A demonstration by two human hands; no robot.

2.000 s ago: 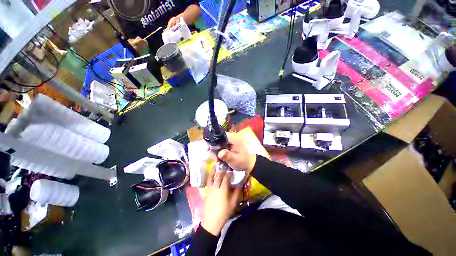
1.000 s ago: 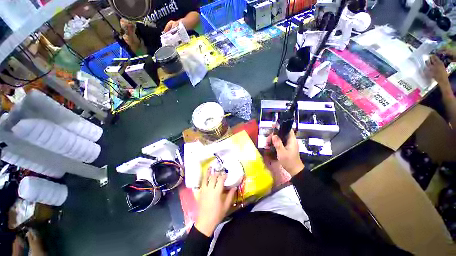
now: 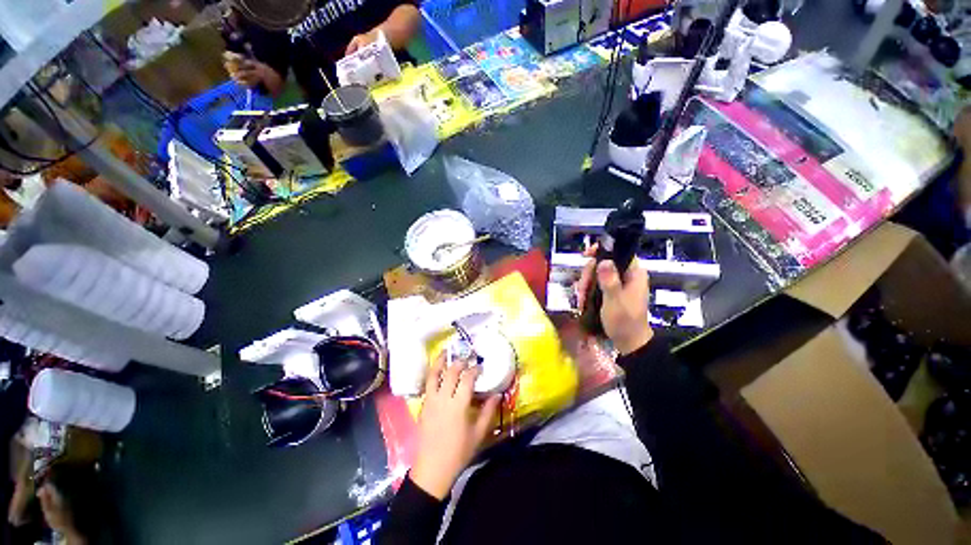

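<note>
A white camera housing [image 3: 493, 360] with a flat white arm [image 3: 407, 346] lies on the yellow jig [image 3: 548, 357]. My left hand [image 3: 453, 420] rests on the housing, fingertips at its centre, and holds it there. Thin red wires hang at the housing's lower edge. My right hand [image 3: 622, 303] is closed around the black electric screwdriver [image 3: 624, 236], held upright in front of the two screw feeders [image 3: 692, 252]. The driver tip is hidden.
Two white-and-black camera units [image 3: 351, 365] lie left of the jig. Behind it are a round tin [image 3: 441, 243] with a stick and a clear bag [image 3: 492, 202]. White covers [image 3: 107, 293] are stacked far left. An open carton [image 3: 841, 426] is at right. A person [image 3: 330, 43] sits opposite.
My right hand has moved with the screwdriver from above the housing to the right, to the screw feeders. My left hand has stayed on the housing.
</note>
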